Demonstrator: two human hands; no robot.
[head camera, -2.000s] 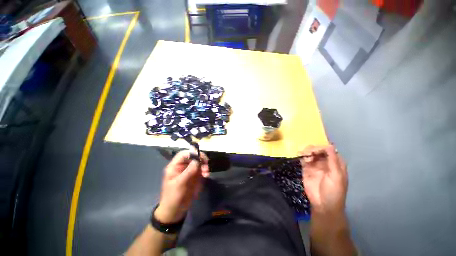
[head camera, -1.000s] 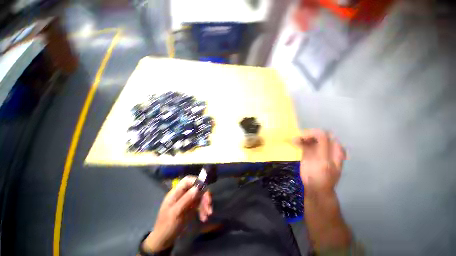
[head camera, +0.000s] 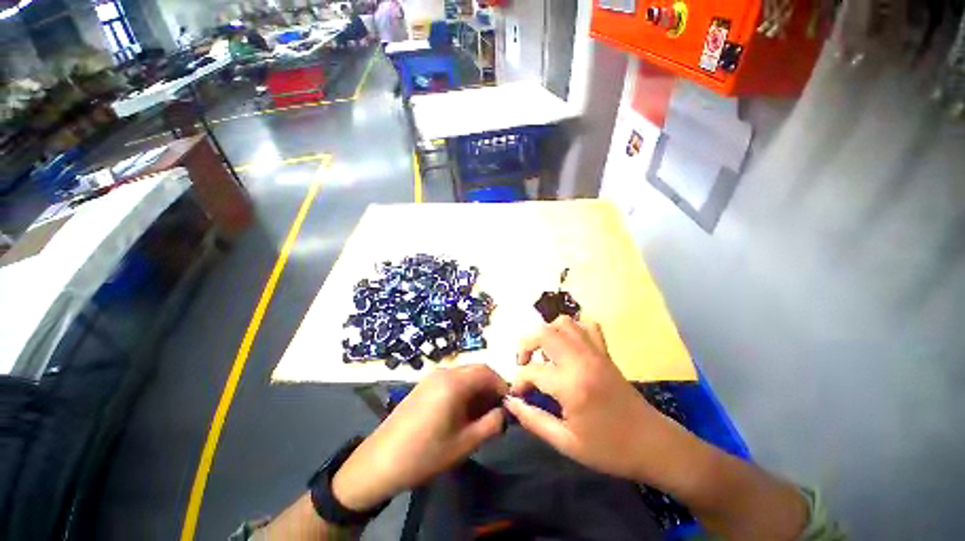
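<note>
My left hand (head camera: 439, 425) and my right hand (head camera: 580, 393) meet just in front of the table's near edge. Their fingertips pinch a small dark piece, seemingly a black tab (head camera: 509, 396), mostly hidden by the fingers. A pile of black tabs with silver loops (head camera: 418, 310) lies on the left of the pale yellow table (head camera: 656, 317). The paint cup's uneven black top (head camera: 557, 305) shows behind my right hand, which hides the cup's body. A thin applicator (head camera: 563, 277) stands up from it.
A blue crate (head camera: 720, 417) with small dark pieces sits below the table's right edge, partly behind my right forearm. An orange machine box (head camera: 704, 42) is at the upper right. A white-topped table (head camera: 487, 110) stands beyond. A covered bench (head camera: 95, 248) is at the left.
My right hand has moved left to meet my left hand. The rod it held now stands in the cup. The view has tilted up, showing more of the workshop.
</note>
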